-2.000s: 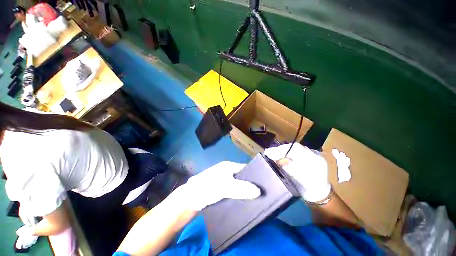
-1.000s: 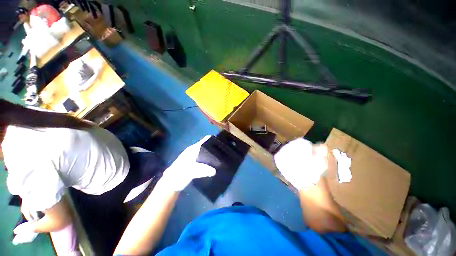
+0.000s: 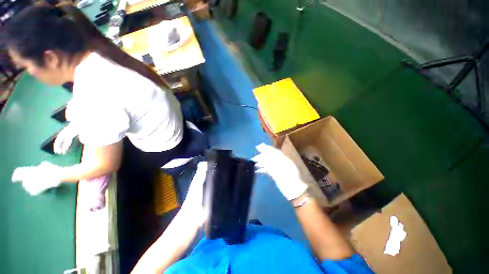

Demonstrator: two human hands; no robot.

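A black box-shaped housing (image 3: 228, 195) is upright in front of my blue top, its long side running up and down. My left hand (image 3: 202, 187), in a white glove, holds it at its left side; the fingers are mostly hidden behind it. My right hand (image 3: 281, 170), in a white glove, is at the right of the housing with fingers stretched toward its upper right edge. I cannot tell if the fingertips touch it. No small piece shows in my right hand.
An open carton (image 3: 348, 160) with dark pieces is at right, a yellow ribbed sheet (image 3: 285, 105) behind it, a closed carton (image 3: 407, 241) nearer. A co-worker in white (image 3: 128, 107) sits at left by the green belt (image 3: 27, 225). A dark hanger (image 3: 466, 67) is upper right.
The view has turned left, so the hanger and cartons sit further right. The housing is now upright and nearer my body. My right hand has come from the carton side to beside the housing.
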